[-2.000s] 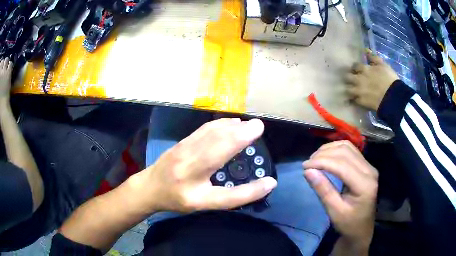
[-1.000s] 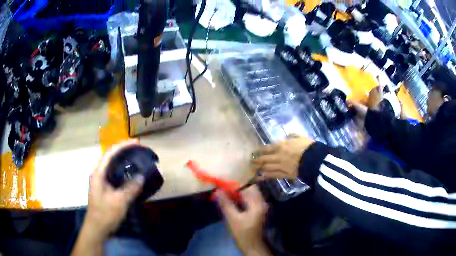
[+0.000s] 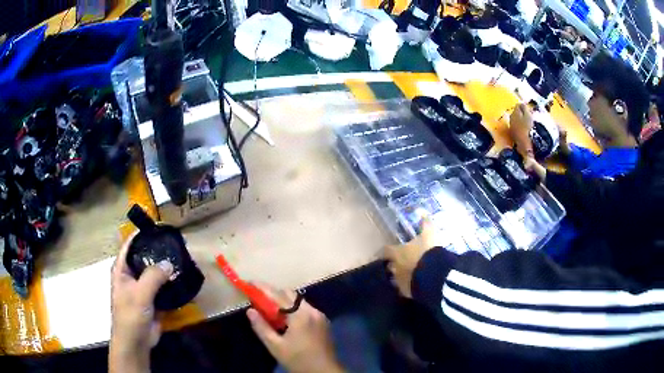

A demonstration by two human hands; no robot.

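Observation:
A round black camera housing is in my left hand, over the bench edge at the lower left. My thumb lies on its face, and a small black arm sticks up from its top. My right hand is at the lower middle, by the bench edge. It holds a red-handled tool that points up and to the left. A short dark hooked part shows near my fingers. The housing and the tool are apart.
A white-grey screw feeder stands behind the housing, with a black electric screwdriver hanging over it. Part-built housings pile up at the left. A clear blister tray with black units lies right. A neighbour's striped sleeve and hand reach in.
The view has swung right and the bench shows further back. My left hand has brought the housing up from the lap to the bench edge. My right hand has taken hold of the red-handled tool.

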